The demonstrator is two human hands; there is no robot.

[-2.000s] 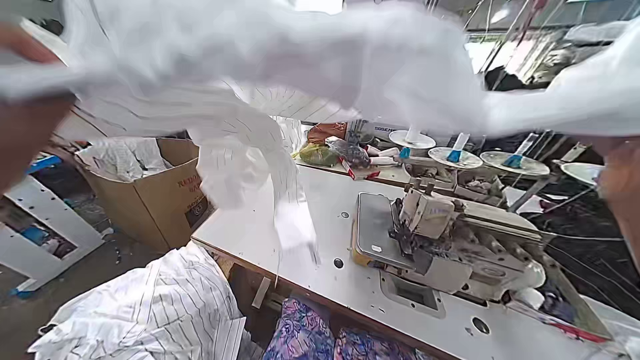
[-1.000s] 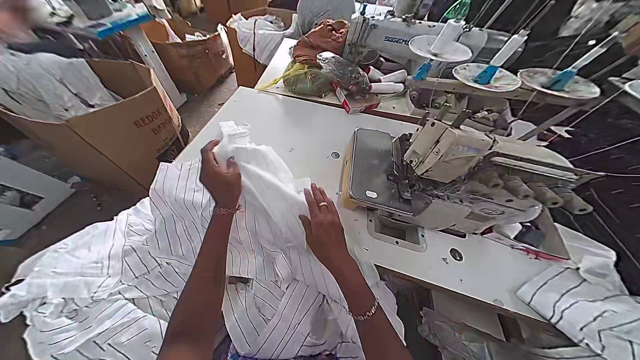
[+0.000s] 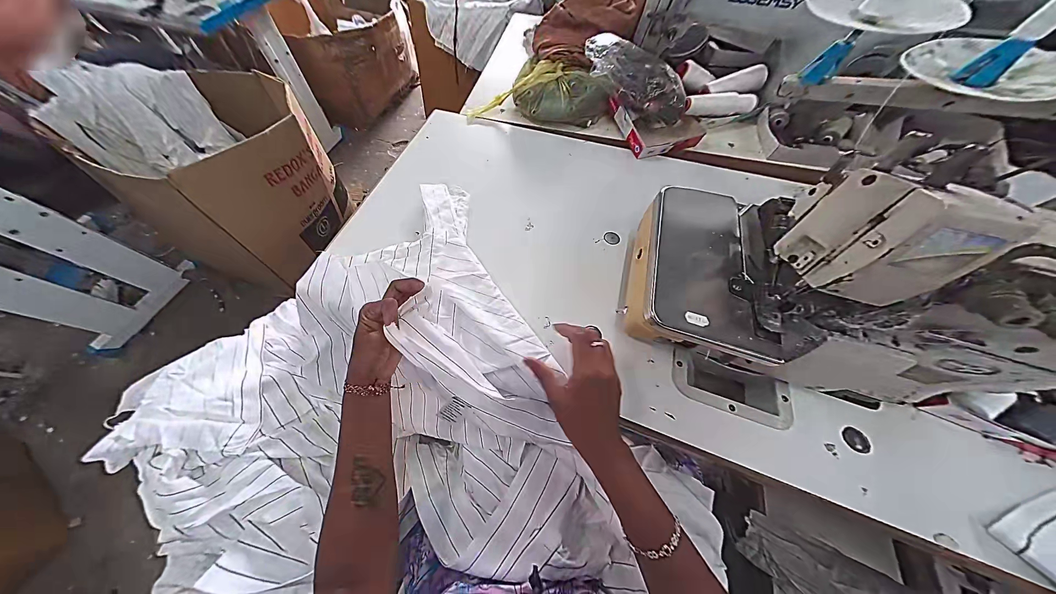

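Note:
A white garment with thin dark stripes [image 3: 478,297] lies partly on the white sewing table [image 3: 561,190] and spreads down over my lap. My left hand [image 3: 384,330] grips a folded edge of it between thumb and fingers. My right hand [image 3: 582,384] is at the garment's right edge, thumb and forefinger apart, and I see no cloth between them. An overlock sewing machine [image 3: 891,247] with a metal work plate [image 3: 697,272] stands to the right of my right hand.
Cardboard boxes [image 3: 239,190] with white cloth stand at the left beside a white metal frame [image 3: 66,264]. Behind the table are plastic bags [image 3: 569,91], thread cones [image 3: 726,104] and another sewing machine. More striped cloth [image 3: 1027,528] lies at the lower right.
The cloth was raised across the view two seconds ago and is now lowered onto table and lap. Since one second ago, my left hand has taken a folded edge and my right hand's fingers have spread.

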